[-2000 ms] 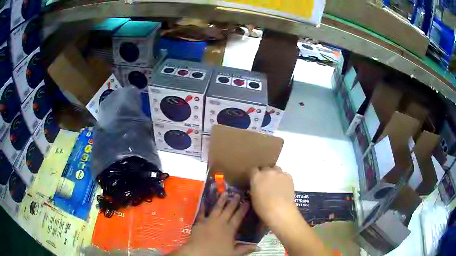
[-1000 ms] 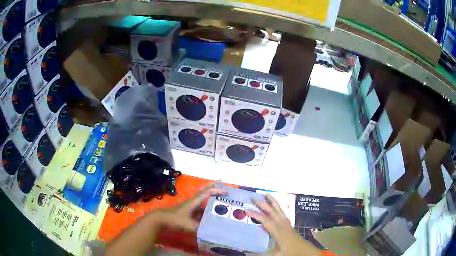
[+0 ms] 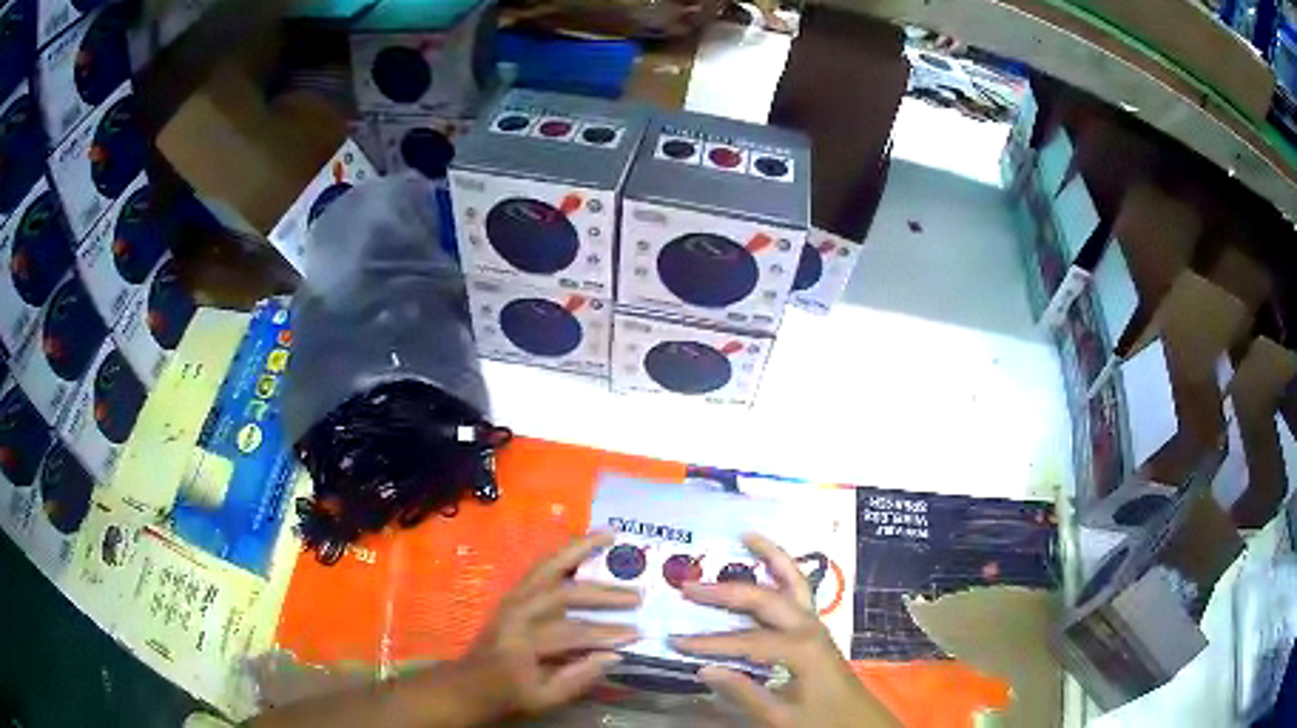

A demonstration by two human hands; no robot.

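A closed retail box (image 3: 669, 533) lies on the orange work mat (image 3: 413, 597) in front of me, its silver-grey top with three speaker pictures facing up. My left hand (image 3: 555, 633) is on the left part of the box top, fingers spread. My right hand (image 3: 775, 626) is on the right part, fingers also spread over the top. Both hands hold the box between them. Its front side is mostly hidden by my hands. A grey cable bag (image 3: 384, 306) stands left of the box, with black charging cables (image 3: 391, 469) spilling from its mouth.
A small stack of boxes (image 3: 626, 228) stands behind the mat. Stacked finished boxes (image 3: 64, 270) rise at the far left, beside a pale yellow sheet (image 3: 150, 569) and a blue card (image 3: 242, 455). Open boxes (image 3: 1138, 384) line the right. A shelf edge (image 3: 1124, 114) crosses the upper right.
The box was open with its brown flap standing up; it was then closed. Since then my hands have moved inward over its top. The view has tilted down slightly.
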